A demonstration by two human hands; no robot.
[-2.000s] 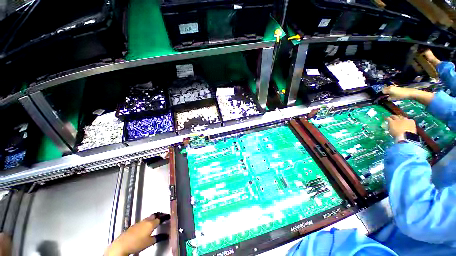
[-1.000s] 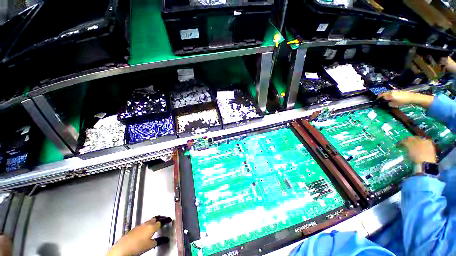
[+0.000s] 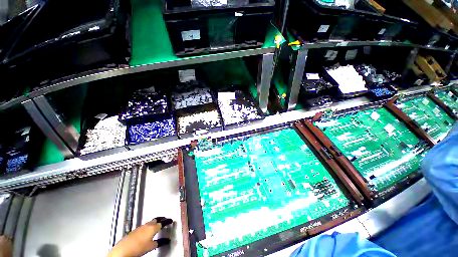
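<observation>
My left hand (image 3: 140, 239) is low in the frame, over the bare pale metal plate left of the carrier. Its thumb and finger are apart, with black coverings on the tips, and no part shows between them. It does not touch the carrier. A large green circuit board (image 3: 266, 183) lies flat in a black and reddish-brown carrier (image 3: 184, 213), right of my hand. Dark components stand near the board's right side. My right hand is not in view; blue fabric (image 3: 334, 246) shows at the bottom edge.
More framed boards (image 3: 374, 145) continue right along the conveyor rail (image 3: 90, 159). Bins of white (image 3: 104, 135), blue (image 3: 150, 130) and cream components (image 3: 199, 120) stand on the lower shelf; black totes (image 3: 221, 31) are above. Another person's blue sleeve (image 3: 444, 163) is at right. A partial hand shows at far left.
The board and carrier have shifted slightly right, away from my left hand, which has stayed nearly still. The neighbour's hands have left the boards and gone out of view.
</observation>
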